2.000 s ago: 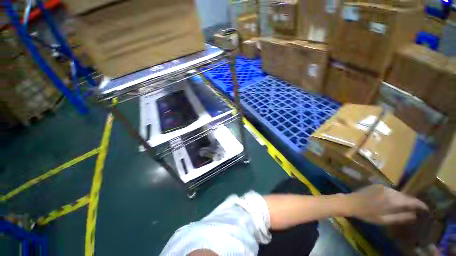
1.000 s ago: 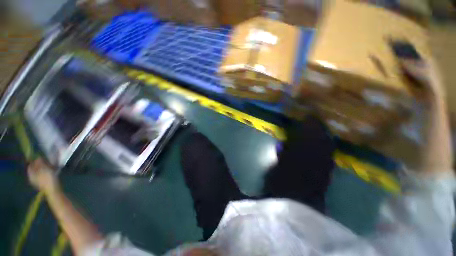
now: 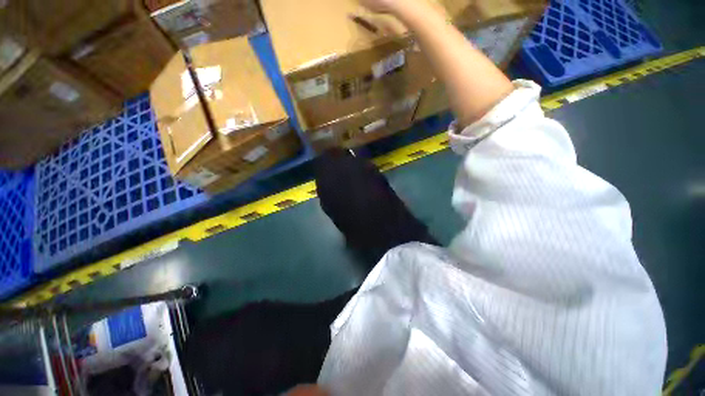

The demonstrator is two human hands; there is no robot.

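Observation:
My right hand point(image 3: 386, 5) is at the top edge, cut off by it, over a large brown carton point(image 3: 309, 35). Whether it holds anything cannot be seen. A dark elongated mark shows on the carton top just below the hand. This carton has white labels on its side and rests on another carton. To its left a smaller brown carton point(image 3: 236, 85) with worn white labels and tape stands on a blue pallet point(image 3: 108, 193), its top flaps somewhat raised. My left hand is not in view.
A wire cart point(image 3: 178, 340) with a blue-and-white printed item is at the lower left, near my dark-clothed leg. More cartons point(image 3: 66, 93) are stacked at the upper left. Another blue pallet point(image 3: 580, 39) is at the upper right. Yellow-black tape point(image 3: 224, 224) crosses the green floor.
The view has swung right along the pallets. The cart has shifted to the lower left edge. My left hand and the dark object in my right hand, seen earlier, no longer show.

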